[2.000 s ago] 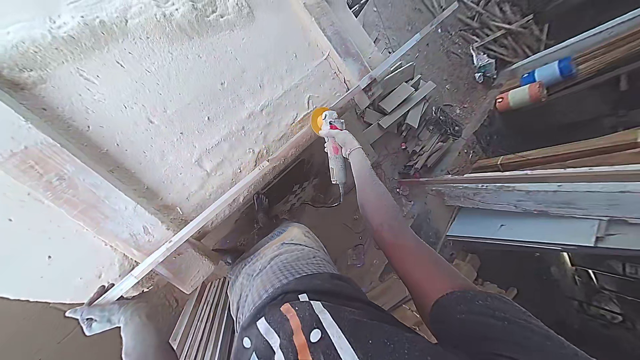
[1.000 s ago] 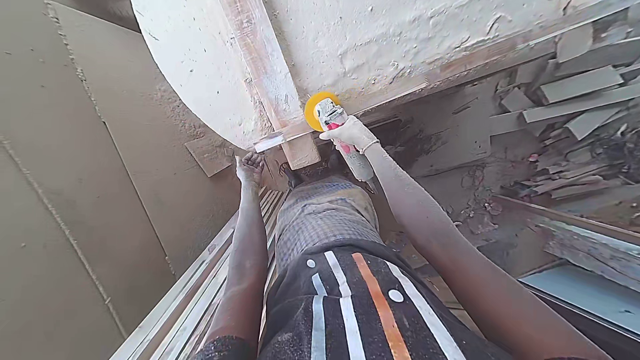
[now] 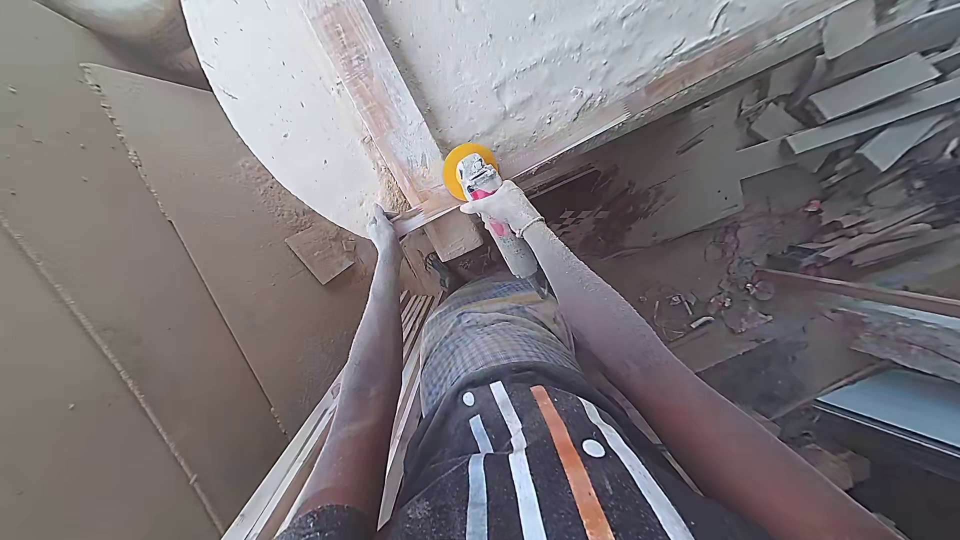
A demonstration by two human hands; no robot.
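Note:
A dusty angle grinder [image 3: 511, 244] with a yellow disc [image 3: 459, 166] is gripped in my right hand [image 3: 506, 208]. Its disc lies over the near edge of a long wooden strip [image 3: 555, 152], by the corner where a wider wooden board [image 3: 375, 90] meets it. My left hand [image 3: 384, 225] holds the left end of the strip, thumb and fingers around it. Dust coats both hands and forearms. A white, rough-surfaced panel [image 3: 277, 112] spreads beyond the strip and has a rounded edge at the left. Whether the disc spins cannot be told.
Large flat brown sheets [image 3: 150, 300] cover the left side. Long wooden strips [image 3: 300, 465] lie beside my left leg. A small square board piece [image 3: 321, 253] rests near my left hand. Broken boards and offcuts [image 3: 874, 86] are heaped at the right, with debris below them.
The view has swung strongly left since the first frame. The right hand and grinder have moved along the strip to near its left end, close to the left hand.

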